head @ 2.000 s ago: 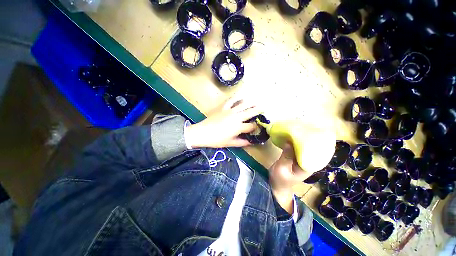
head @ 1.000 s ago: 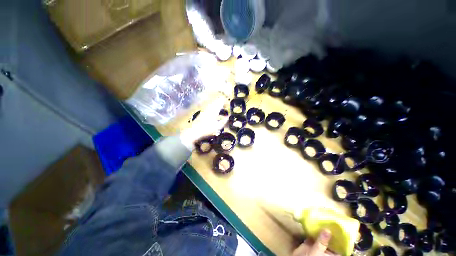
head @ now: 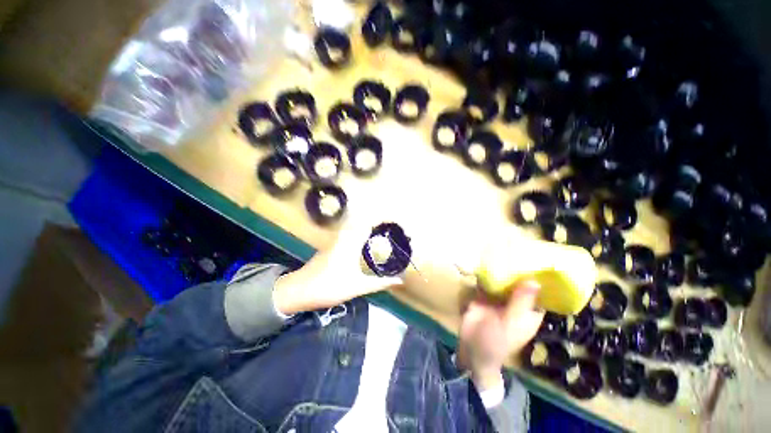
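Observation:
My left hand (head: 325,275) holds a black round housing (head: 387,249) at the table's near edge. The cup's open side with its pale centre faces up, and a thin wire curls from its right rim. My right hand (head: 499,326) grips the yellow glue bottle (head: 549,283), which lies tilted with its nozzle end to the left, apart from the housing. The upper part of the bottle is washed out by glare, and the nozzle is hard to make out.
Several housings stand beyond my left hand (head: 326,203). More stand at the right (head: 583,376), beside a dense black heap (head: 676,135). A clear bag (head: 182,68) lies at the upper left. A blue bin (head: 118,228) with dark parts is below the green table edge (head: 203,196).
My left hand has come back from the far group of housings near the bag and now holds a housing. The bottle in my right hand is nearer to it. The camera view has shifted.

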